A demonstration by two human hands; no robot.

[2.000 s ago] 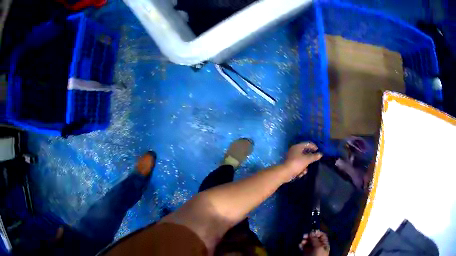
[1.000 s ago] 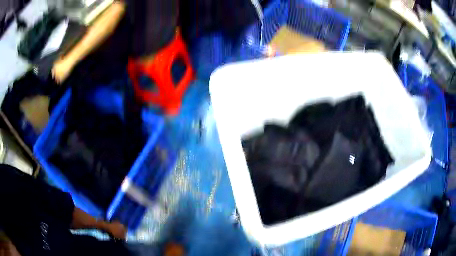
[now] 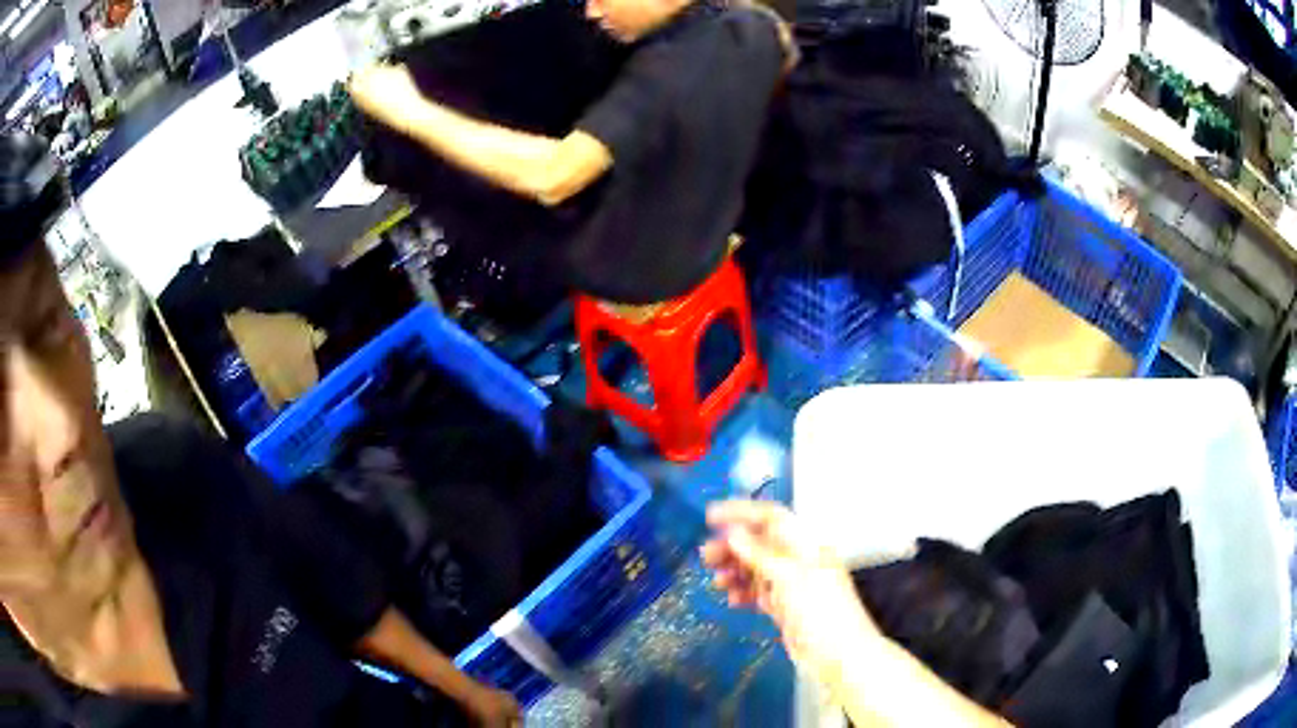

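Note:
A large white plastic tub (image 3: 925,427) stands at the lower right. Black garments (image 3: 1095,612) lie in a heap inside it, one with a small white mark. My right hand (image 3: 761,562) reaches in from the bottom edge, over the tub's left rim, with its fingers bent. A small dark mark shows by the fingertips, but it is too blurred to tell whether the hand holds anything. My left hand is out of the picture.
A person in black sits on a red stool (image 3: 680,377), handling dark cloth. Another person stands close at left, a hand by a blue crate (image 3: 576,605) of dark garments. Another blue crate (image 3: 1102,256) holds cardboard. A fan (image 3: 1050,36) stands behind.
The view has swung from the floor and a white table up to the tub and seated person. My right hand has come in at the tub's left side; my left arm has left the picture.

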